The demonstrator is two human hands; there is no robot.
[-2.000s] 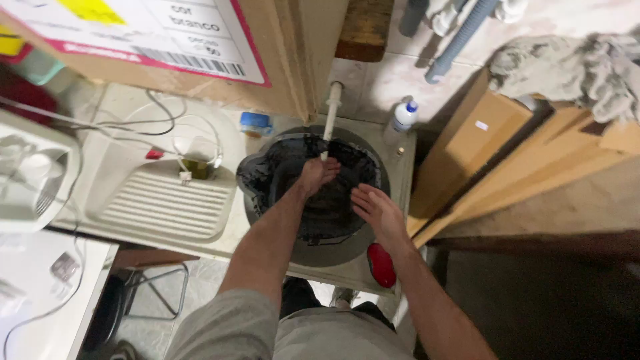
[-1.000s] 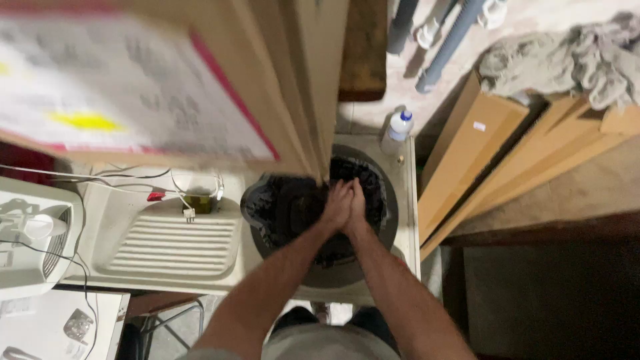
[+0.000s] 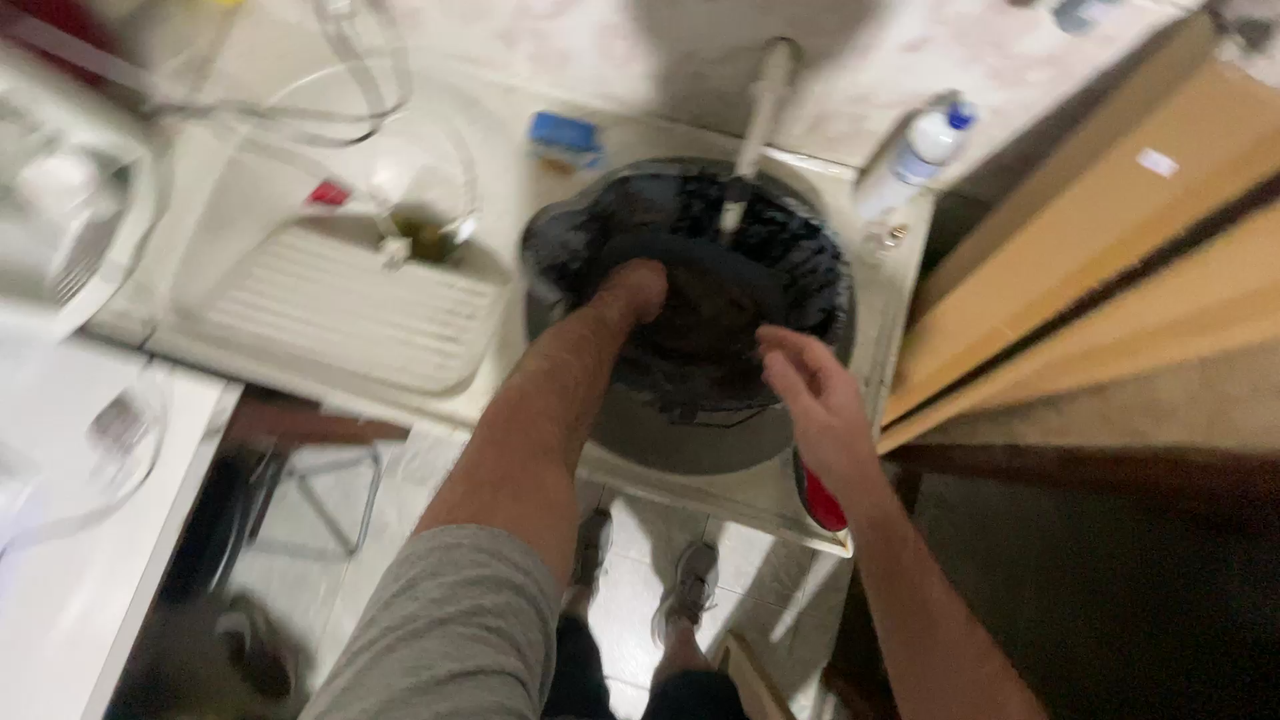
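Observation:
A black bucket with a pour spout and a wet-looking, smeared inner wall sits in the round grey basin, beneath the white faucet spout. My left hand reaches down into the bucket; its fingers are hidden, so its hold cannot be told. Over the right part of the bucket, my right hand has its fingers loosely bent and apart, holding nothing. Dark contents lie low in the bucket, too blurred to name. A red object lies at the basin's right front, partly behind my right wrist.
A white bottle with a blue cap stands at the back right. A blue sponge lies behind the bucket. Left is a ribbed washboard sink with cables above it. Long cardboard boxes lean on the right; a white surface is at lower left.
My hands, together over the bucket one second ago, are now apart, the left one down in the bucket and the right one at its right side. The view has shifted, and the large cardboard box is out of sight.

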